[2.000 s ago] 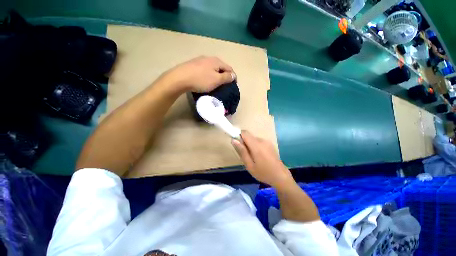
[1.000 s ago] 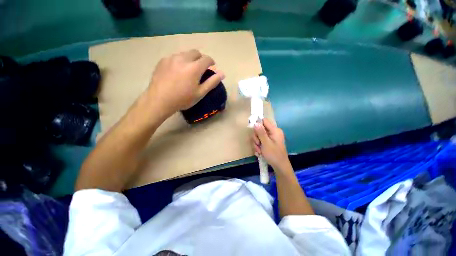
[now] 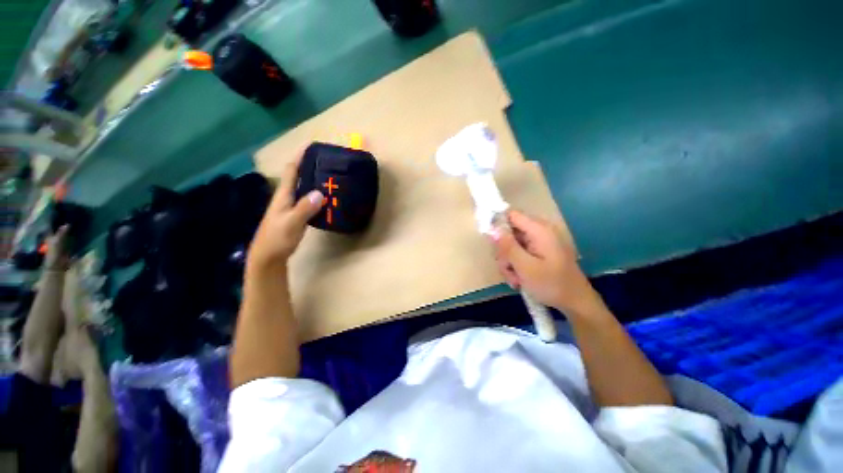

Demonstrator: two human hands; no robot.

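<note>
A black portable speaker (image 3: 348, 185) with orange-red symbols facing up is over the left part of the cardboard work mat (image 3: 416, 240). A short yellow-orange strap (image 3: 355, 141) sticks out at its top edge. My left hand (image 3: 288, 220) grips the speaker's left side, thumb on the symbol face. My right hand (image 3: 541, 259) holds the padded hammer (image 3: 482, 180) by its wrapped handle. The white-wrapped hammer head is above the mat, to the right of the speaker and apart from it.
A pile of black covers (image 3: 189, 259) lies left of the mat. Beyond it stand a waiting speaker (image 3: 251, 70) with an orange strap and another speaker (image 3: 407, 13). Another person's arms (image 3: 69, 323) are at far left. A plastic-lined bin (image 3: 171, 406) and blue crates (image 3: 758, 333) are nearer me.
The view has swung left. The speaker has been turned so its symbols face up, and my left hand has shifted from over it to its left side. The hammer has moved away from the speaker.
</note>
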